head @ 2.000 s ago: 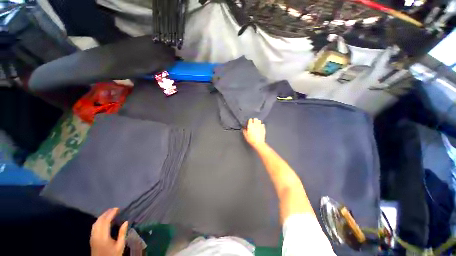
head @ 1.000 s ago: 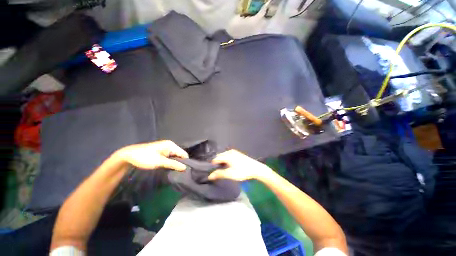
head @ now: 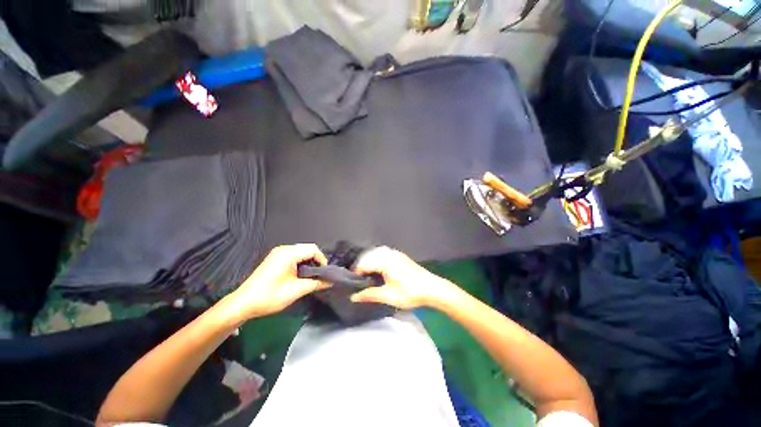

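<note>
A dark grey garment piece (head: 350, 307) is bunched between my hands at the table's near edge, in front of my body. My left hand (head: 288, 279) grips its upper edge on the left. My right hand (head: 392, 279) grips the same edge on the right, thumb and fingers pinching it. The lower part hangs down, partly hidden by my hands. A stack of flat grey pieces (head: 158, 218) with fanned edges lies on the left of the table. Loose grey pieces (head: 321, 83) lie at the far edge. The steam iron (head: 499, 204) sits on the right.
The padded pressing table (head: 400, 158) is dark grey. A white card-like plate (head: 582, 208) lies beside the iron. A yellow hose (head: 630, 83) and a pale rod rise at the right. A blue bar, a red-and-white packet (head: 197, 94) and a red bag are far left. Dark clothing (head: 634, 317) is piled right.
Two seconds ago my right hand was on the loose pieces and my left hand by the stack. Both have since come together holding a piece near my body. Since one second ago, the piece is gathered more compactly.
</note>
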